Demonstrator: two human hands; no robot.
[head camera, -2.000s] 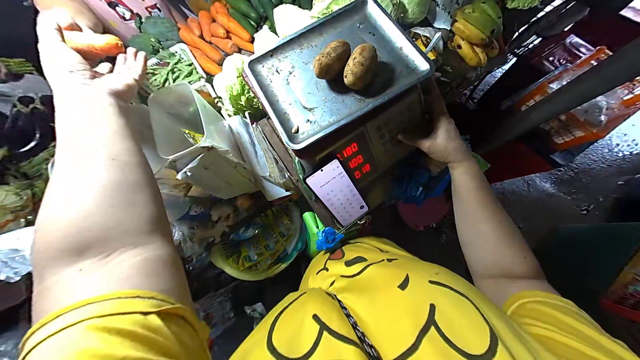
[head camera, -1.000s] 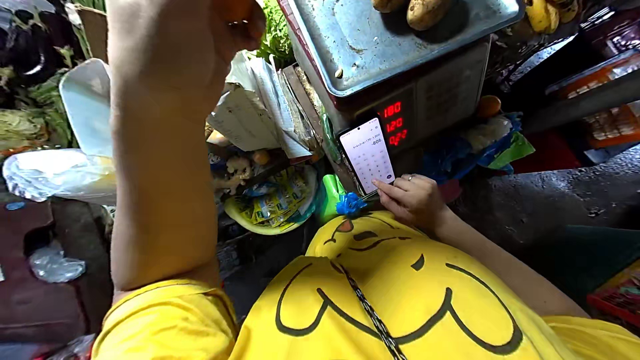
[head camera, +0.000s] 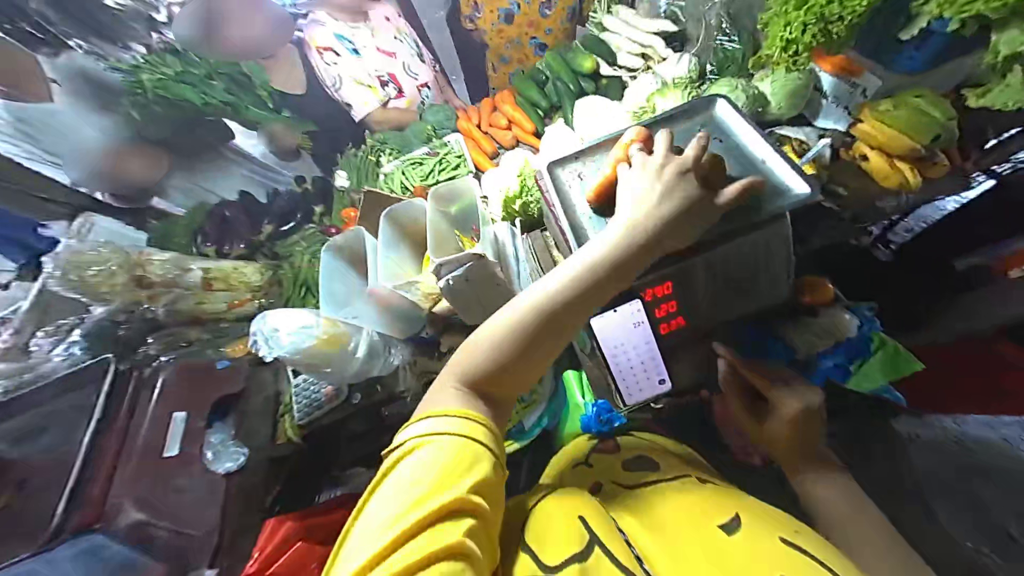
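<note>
My left hand (head camera: 668, 180) reaches palm down over the metal tray (head camera: 772, 156) of the digital scale, its fingers spread. A carrot (head camera: 606, 188) lies on the tray against the outer side of that hand. Brown potatoes (head camera: 710, 170) are partly hidden beneath its fingers; whether it grips one cannot be told. Below the tray, a smartphone (head camera: 632, 352) with a calculator on its screen leans by the lit red scale display (head camera: 664, 308). My right hand (head camera: 772, 408) is to the right of the phone, empty and slightly blurred, with the index finger extended.
Carrots (head camera: 496, 124), cucumbers (head camera: 560, 76), green beans (head camera: 428, 172) and cabbages (head camera: 784, 92) lie behind the scale. Bananas (head camera: 904, 140) are at right. White plastic containers (head camera: 348, 268) and a wrapped bundle (head camera: 320, 336) stand at left. Other people are across the stall.
My left hand has moved onto the tray, where a carrot now lies beside the potatoes. My right hand has left the phone screen. The display digits have changed. The view has swung widely.
</note>
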